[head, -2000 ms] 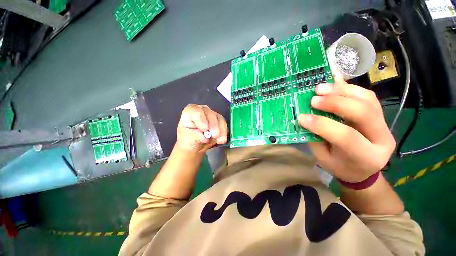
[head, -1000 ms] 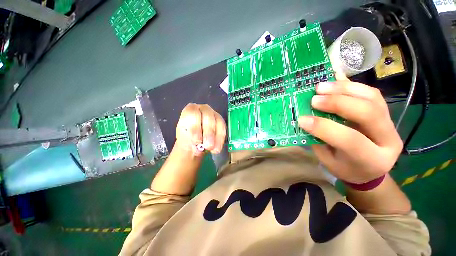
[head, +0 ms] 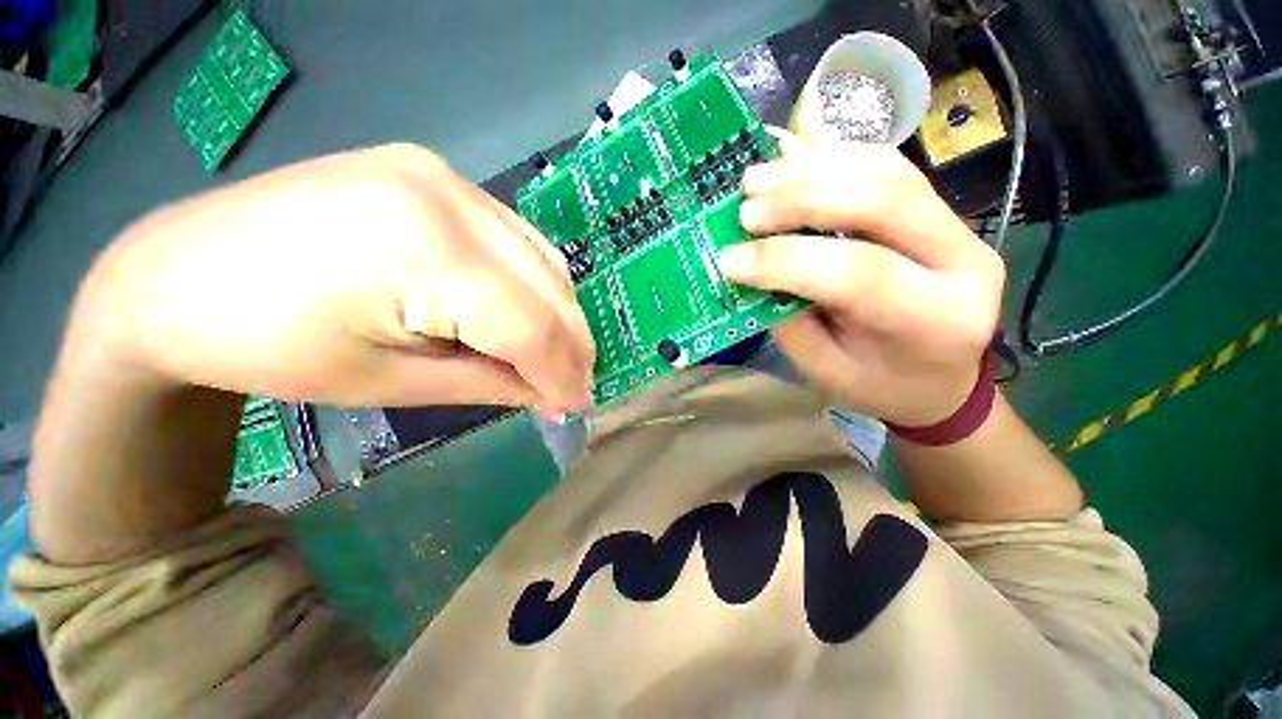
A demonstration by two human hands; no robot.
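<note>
A green circuit board panel (head: 654, 292) is held above the ledge, component side up, tilted, with dark parts across its middle and black parts on its edges. My right hand (head: 879, 267) grips its right side, fingers on top. My left hand (head: 380, 302) is at its lower left corner, fingertips pinched together and covering part of the left edge. A tiny pale spot shows at these fingertips, seemingly the small loose component; most of it is hidden.
A solder waste cup (head: 917, 87) with silvery bits stands behind my right hand, beside a yellow sponge (head: 977, 129). Cables run at right. Another green board (head: 229, 87) lies on the conveyor. A further board (head: 262, 447) shows partly below my left wrist.
My left hand has moved from beside the panel to its lower left corner, forearm now raised. The panel is more tilted and, with my right hand, sits further left in view.
</note>
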